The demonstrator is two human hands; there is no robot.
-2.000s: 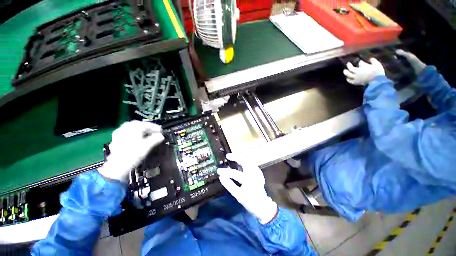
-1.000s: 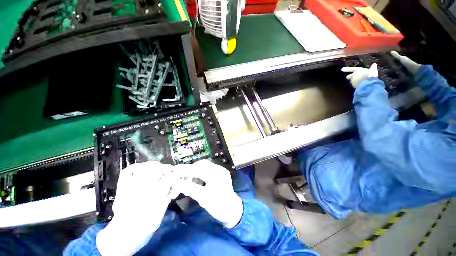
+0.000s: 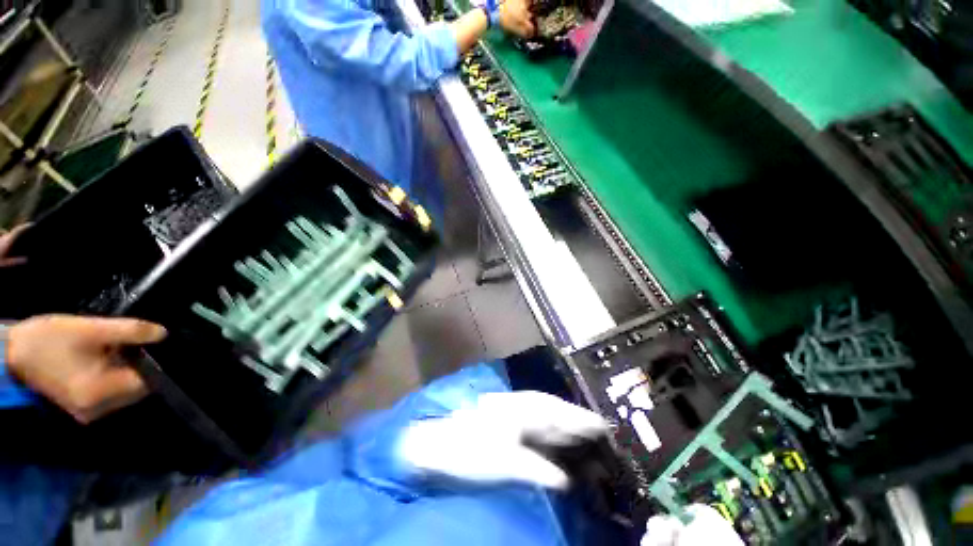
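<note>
A black pallet (image 3: 736,357) lies at the lower right with a green board panel (image 3: 784,480) in its right part. A grey-green branched piece (image 3: 720,432) lies across the pallet and over the panel's edge. My right hand (image 3: 694,530), white-gloved and cut off by the bottom edge, has its fingers on the near end of this piece. My left hand (image 3: 491,439), white-gloved and blurred, is beside the pallet's near left edge with fingers apart; nothing shows in it. A black bin (image 3: 240,389) at the left, tilted, holds many grey-green pieces (image 3: 309,288).
Another person's bare hand (image 3: 80,363) holds the bin, in front of a second black tote (image 3: 96,219). A person in blue (image 3: 352,64) stands by the line rail (image 3: 528,251), which carries several boards (image 3: 512,128). More grey-green pieces (image 3: 854,352) lie under the raised shelf (image 3: 790,139).
The view has swung left, bringing in the held bin and the person along the line. My hands have moved apart. A grey-green piece now shows clearly across the pallet.
</note>
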